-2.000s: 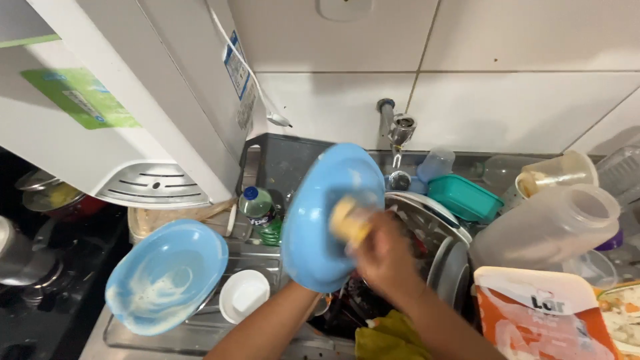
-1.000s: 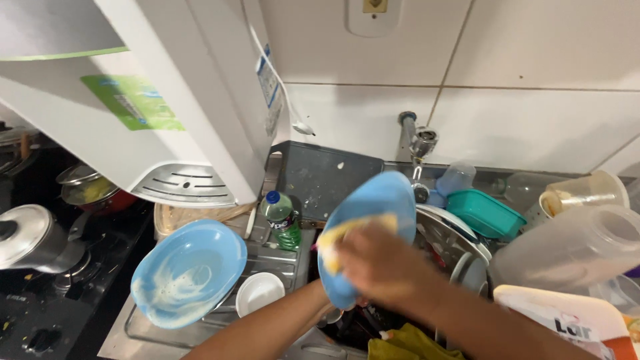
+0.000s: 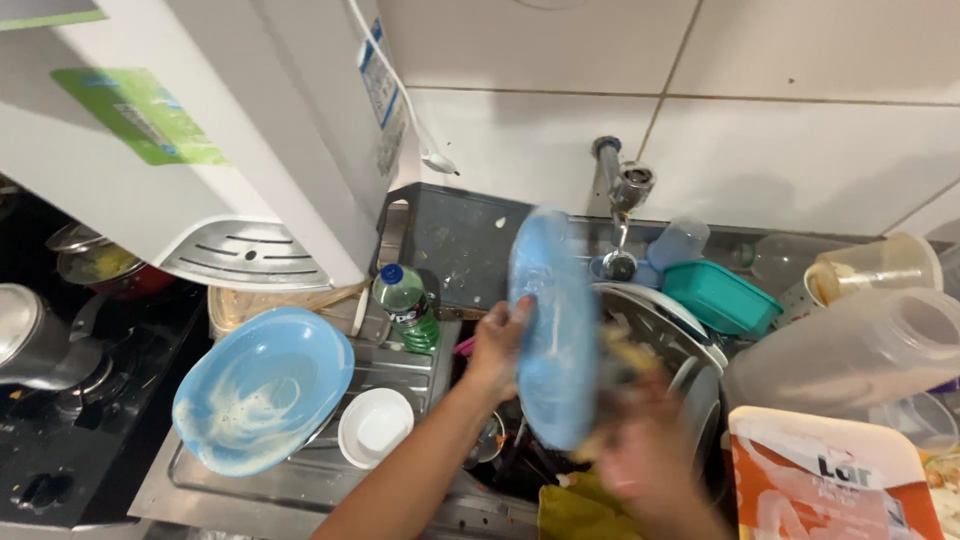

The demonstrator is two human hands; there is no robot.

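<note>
My left hand [image 3: 499,341] grips the left rim of a blue plastic dish [image 3: 553,330], tilted nearly on edge above the sink. My right hand [image 3: 645,435], blurred, is at the dish's far side, closed on a yellowish sponge [image 3: 630,352] that is partly hidden. A second blue dish [image 3: 262,390], smeared with whitish suds, lies on the steel drainboard beside a small white bowl [image 3: 375,429]. A green detergent bottle [image 3: 409,311] with a blue cap stands behind them. Beneath my hands the sink holds stacked dishes, and a mustard-yellow cloth [image 3: 585,510] hangs at its front edge.
A metal faucet [image 3: 630,187] juts from the tiled wall. Right of the sink sit a teal container [image 3: 720,298], a translucent pitcher [image 3: 847,360] and an orange-and-white package [image 3: 832,472]. A dark tray [image 3: 465,240] lies behind the sink. At left are a white water dispenser [image 3: 247,251] and a stove [image 3: 97,442] with pots.
The held blue dish has turned from showing its broad face to nearly edge-on. My right hand and the sponge have moved from its face to its right side, lower down.
</note>
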